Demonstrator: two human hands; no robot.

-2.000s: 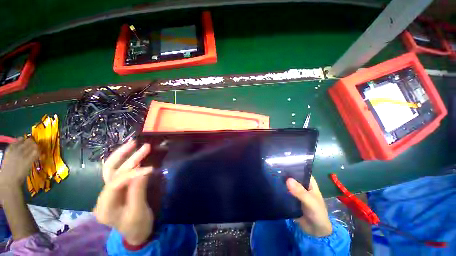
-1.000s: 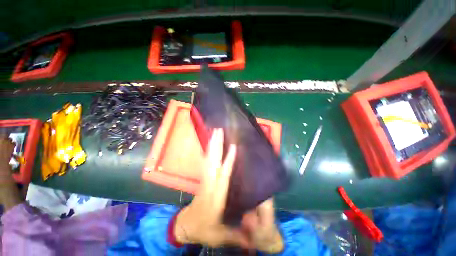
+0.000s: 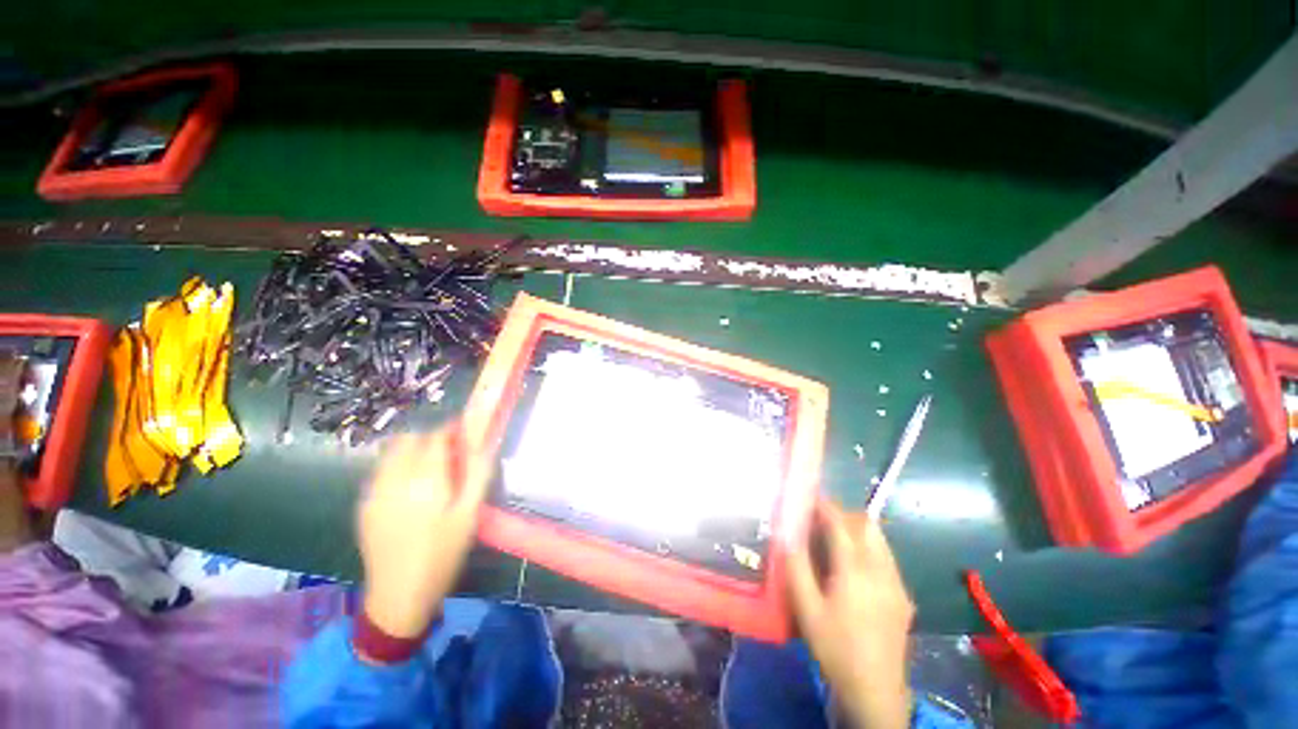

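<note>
A tablet unit (image 3: 648, 449) lies open side up inside the red-orange foam tray (image 3: 641, 581) in front of me. Its large middle area glares white, with dark electronics around it. My left hand (image 3: 417, 520) is at the tray's left edge, slightly blurred, and my right hand (image 3: 850, 605) is at its lower right edge with fingers against the frame. Whether either hand grips the frame is hard to tell. A pile of black flex cables (image 3: 373, 335) lies left of the tray. Metal tweezers (image 3: 901, 453) lie to its right.
Orange flex ribbons (image 3: 174, 387) lie far left, near another tray (image 3: 78, 413) and a person in a purple sleeve. A tray with a tablet (image 3: 1035, 427) stands right. More trays (image 3: 612, 208) sit beyond the metal rail (image 3: 740, 268). A grey post (image 3: 1153, 178) slants at right. A red-handled tool (image 3: 1018, 648) lies lower right.
The tablet was held up screen side showing, then turned over; now it lies in the tray, open side up. My hands have moved apart to the tray's two sides.
</note>
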